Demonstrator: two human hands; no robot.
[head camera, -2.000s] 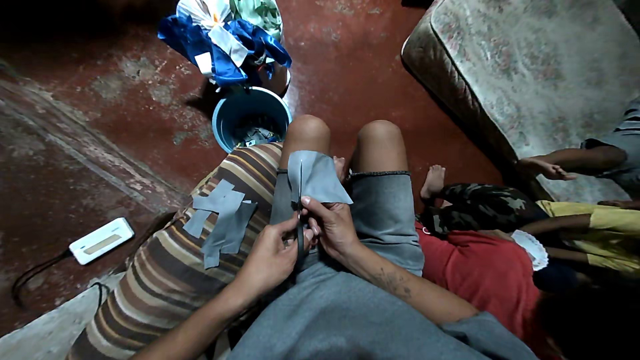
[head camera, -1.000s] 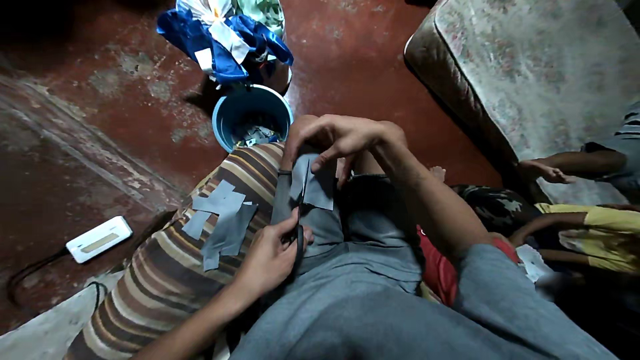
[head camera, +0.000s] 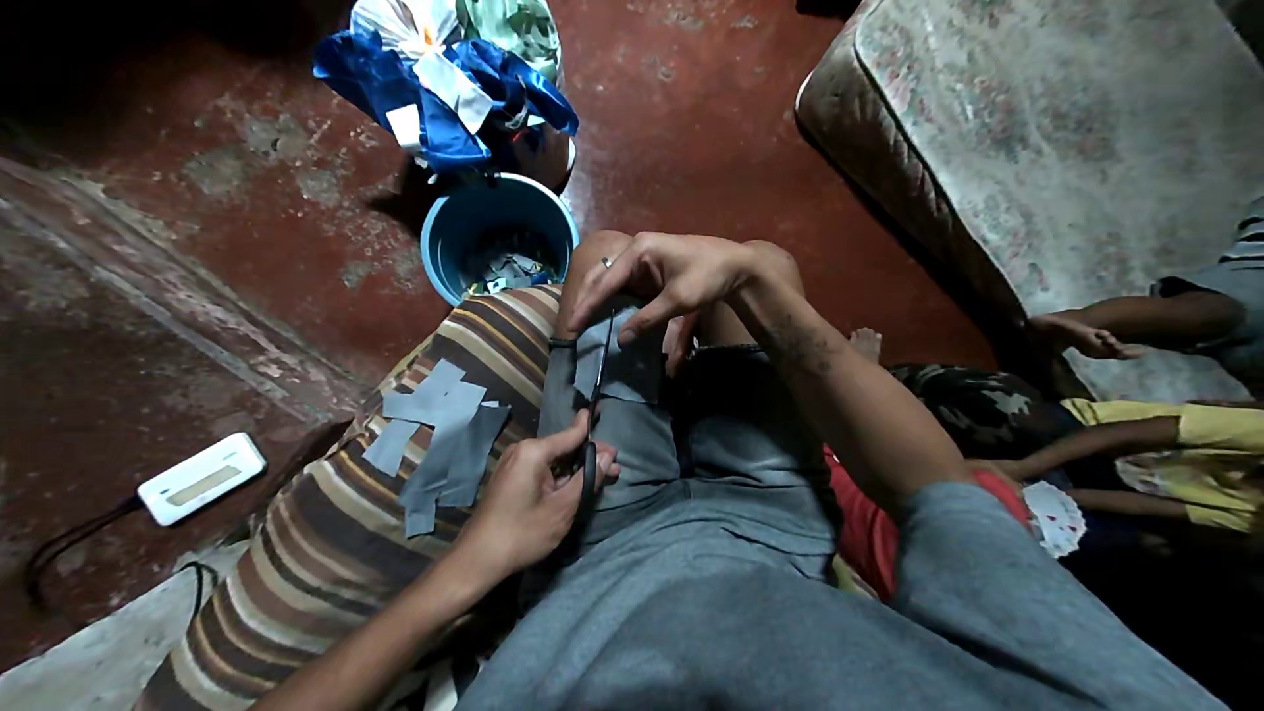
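Observation:
My left hand (head camera: 543, 494) is closed around the dark handles of scissors (head camera: 590, 474), whose blades point away from me over my thigh. A piece of grey cloth (head camera: 632, 365) lies on the thigh, with the blades along it. Above its far end my right hand (head camera: 676, 281) arches, thumb and fingers apart, a ring on one finger; whether the fingertips pinch the cloth is unclear. Several cut grey cloth pieces (head camera: 449, 420) overlap on the striped cushion (head camera: 326, 553) left of my leg.
A blue bucket (head camera: 444, 237) with scraps inside stands beyond the cushion, near blue and white plastic bags (head camera: 444, 89). A white corded device (head camera: 202, 479) lies at left. A mattress (head camera: 1037, 128) is at far right; other people's arms and legs show at right.
My right hand has moved from beside the scissors, near my left hand, to the far end of the cloth. My left hand stays on the scissors.

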